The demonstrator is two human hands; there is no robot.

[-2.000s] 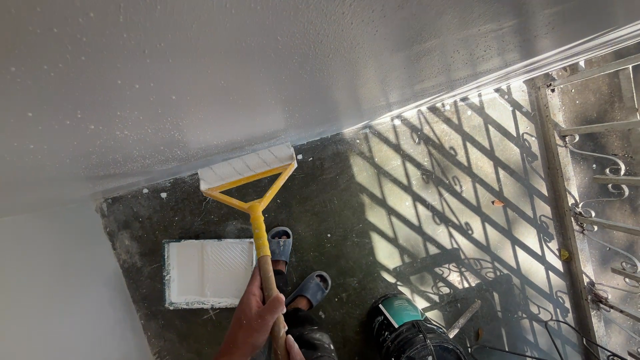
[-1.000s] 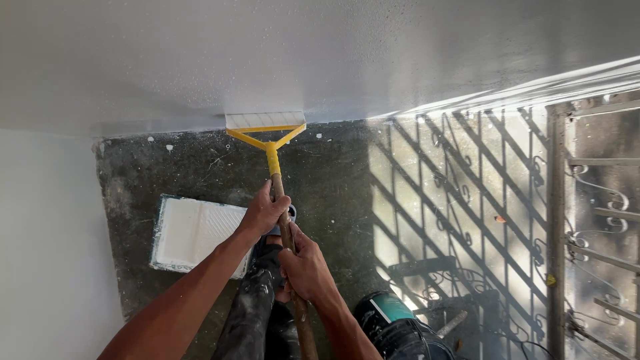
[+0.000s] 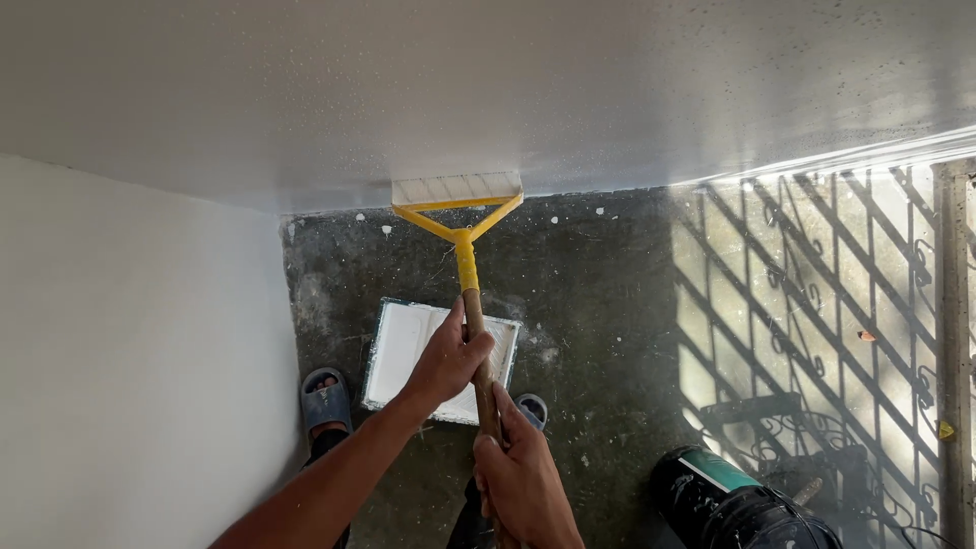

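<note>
My left hand [image 3: 450,357] is closed round the upper part of a wooden pole [image 3: 486,393], just below the yellow handle socket of a paint roller. My right hand [image 3: 522,476] grips the same pole lower down. The roller's white sleeve [image 3: 457,188], in a yellow triangular frame [image 3: 465,229], lies against the foot of the grey wall [image 3: 473,91], close above the floor edge. Under my left hand and the pole, a paint tray [image 3: 400,339] with white paint rests on the floor, partly hidden by my hand and forearm.
A white wall [image 3: 137,343] stands at the left. My sandalled feet are on either side of the tray. Black buckets [image 3: 686,488], one with a green label, stand at the lower right. A metal gate frame [image 3: 953,343] is at the right edge; its patterned shadow falls on the dark, paint-spotted floor.
My feet have moved apart, one now left of the tray. Two seconds ago the roller was tilted on the wall; now it is nearly level. The view has shifted left.
</note>
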